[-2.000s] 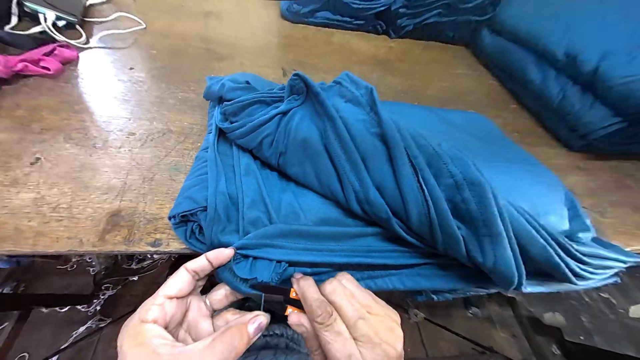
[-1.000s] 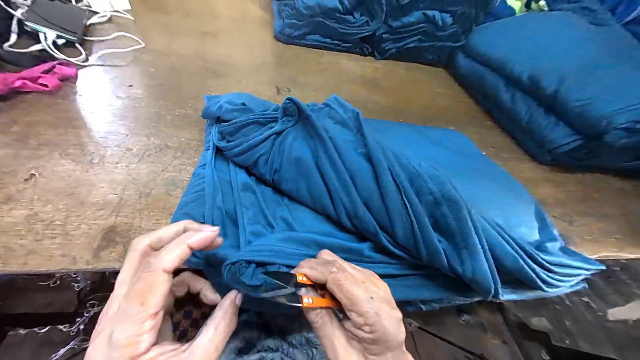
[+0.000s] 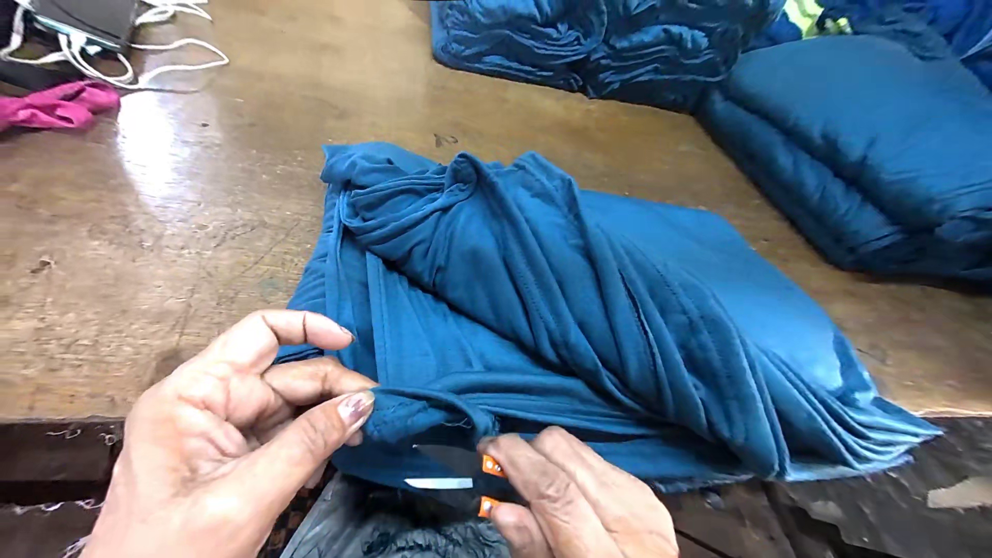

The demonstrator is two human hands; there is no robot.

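A heap of folded blue fabric (image 3: 542, 294) lies at the front edge of the wooden table. My left hand (image 3: 232, 434) pinches a seamed edge of this fabric between thumb and finger, its index finger raised. Close to the right of it, my right hand (image 3: 581, 496) holds small thread snips with orange parts (image 3: 487, 484). The blades point left, just below the pinched edge, and look apart. Short loose threads show on the fabric above the blades. Part of the snips is hidden inside my right hand.
More blue fabric is stacked at the back (image 3: 573, 46) and right (image 3: 868, 147) of the wooden table (image 3: 232, 232). A dark device with white cords (image 3: 85, 23) and a pink cloth (image 3: 70, 106) lie at the back left. Grey fabric (image 3: 387, 519) hangs below the front edge.
My left thumb and finger were apart one second ago and now pinch the fabric edge. The orange snips remain in my right hand.
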